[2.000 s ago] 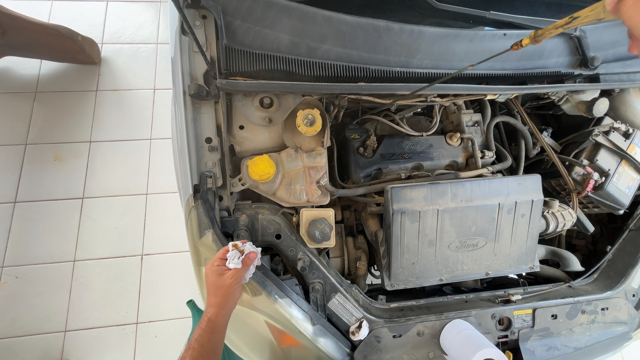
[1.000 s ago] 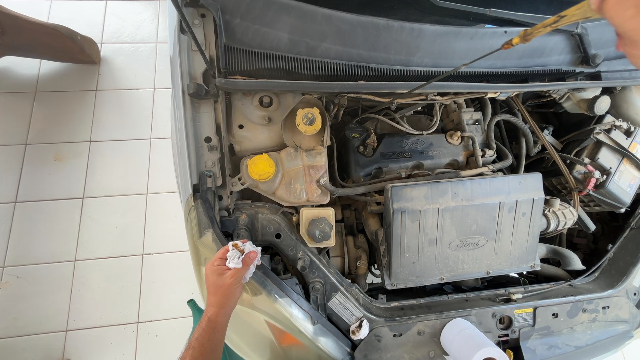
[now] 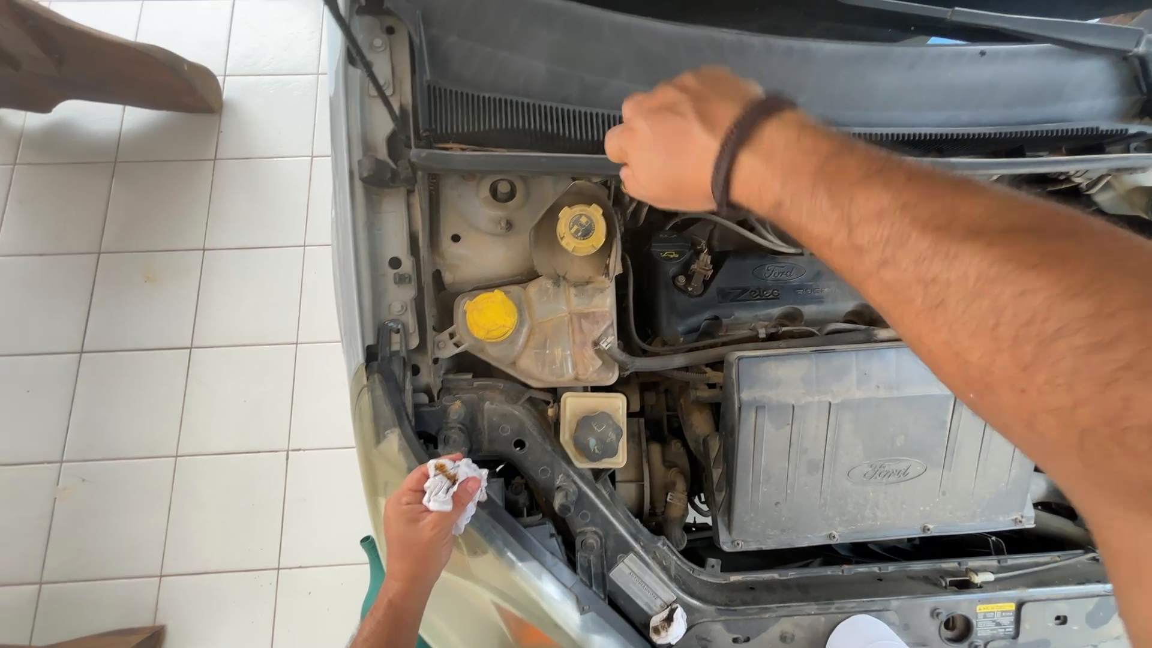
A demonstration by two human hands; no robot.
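Note:
My left hand [image 3: 425, 531] grips a crumpled white paper wipe [image 3: 456, 490] with dark brown stains, over the edge of the car's fender. Above the rear of the engine bay, near the cowl grille [image 3: 522, 112], my right hand [image 3: 679, 139] is curled, back of the hand toward me; whatever its fingers hold is hidden. Below it are the yellow-marked cap [image 3: 580, 229], the coolant reservoir [image 3: 562, 333] with its yellow cap [image 3: 491, 315], and the black engine cover [image 3: 765, 283]. My right forearm covers part of the engine.
The black air filter housing [image 3: 873, 450] lies below my forearm. A reservoir with a black cap [image 3: 598, 436] sits left of it. A second stained wipe [image 3: 668, 624] and a white roll [image 3: 866, 633] are at the front edge. A prop rod [image 3: 364, 67] stands upper left; brown wooden furniture [image 3: 108, 67] beyond.
My right hand has moved left and into full view over the rear of the engine bay. The yellow-handled thin rod it held earlier is no longer visible. My left hand keeps the wipe in nearly the same place.

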